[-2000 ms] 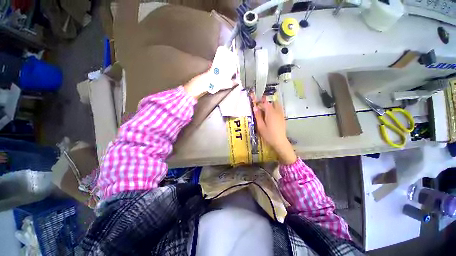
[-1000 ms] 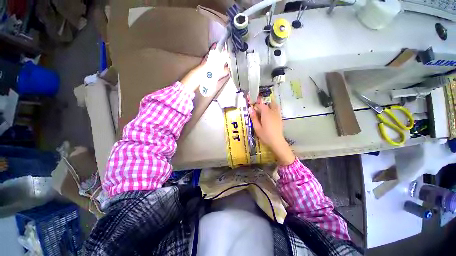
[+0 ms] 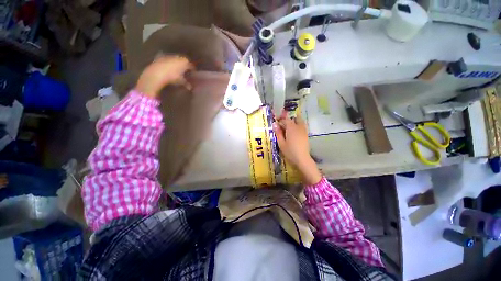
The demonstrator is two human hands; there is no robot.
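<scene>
My left hand (image 3: 165,74) is over the brown garment panel (image 3: 211,90) left of the needle, blurred, fingers pointing right; whether it pinches the cloth cannot be told. My right hand (image 3: 293,140) lies on the bed just right of the needle plate, its fingertips by the presser foot area, which they partly hide. I cannot tell if they hold anything. The glowing sewing lamp (image 3: 242,90) hangs left of the needle. Yellow tape (image 3: 259,148) lettered "PIT" runs down the bed beside the plate.
Right of my right hand lie a dark-handled awl or screwdriver (image 3: 353,113), a brown strip (image 3: 374,123) and yellow-handled scissors (image 3: 430,142). The white machine head (image 3: 351,55) spans the back. A blue bin (image 3: 46,90) stands on the floor at the left.
My left hand has moved left, away from the lamp and needle. The brown cloth has shifted left, baring the bed left of the tape. My right hand has barely moved.
</scene>
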